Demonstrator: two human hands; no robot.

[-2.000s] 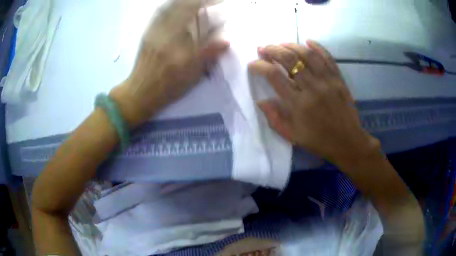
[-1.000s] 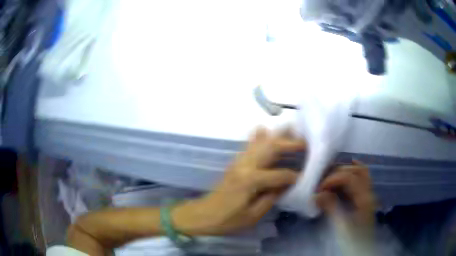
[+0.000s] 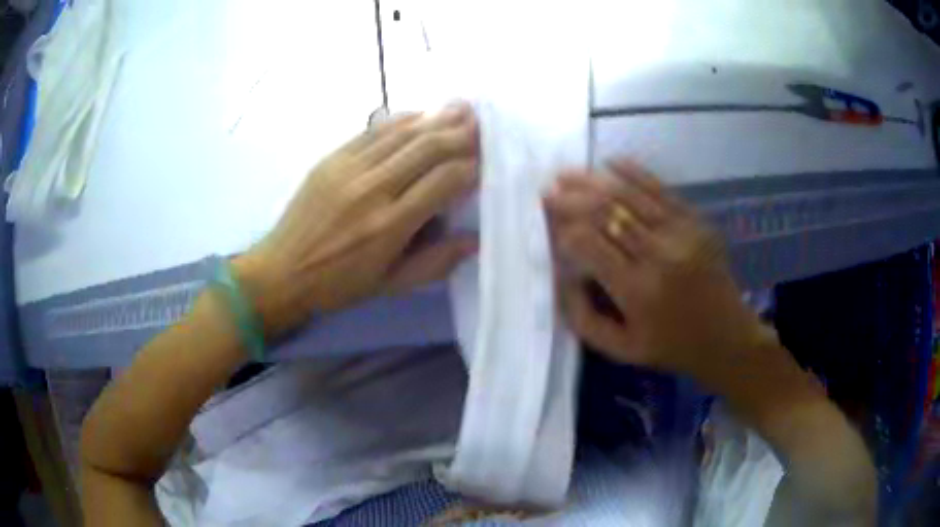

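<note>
A long white fabric piece (image 3: 517, 268), folded lengthwise, runs from the bright table top over the front edge and down to the lap. My left hand (image 3: 387, 211), with a green bangle at the wrist, lies flat against its left side, fingertips on the cloth. My right hand (image 3: 644, 262), with a gold ring, is slightly blurred and rests at its right side, fingers at the cloth's edge. The fabric lies between both hands; whether the fingers pinch it is hard to tell. The needle area is out of the picture.
White strips (image 3: 70, 103) lie at the table's far left. Snips with a red-orange and dark handle (image 3: 840, 105) lie at the right. The grey table edge (image 3: 124, 309) carries ruler markings. Loose white pieces (image 3: 330, 432) lie below the edge at the lap.
The view has shifted and the machine head has left it. My hands have moved from the bunched cloth's lower end to either side of the fabric, which now lies flatter and straighter.
</note>
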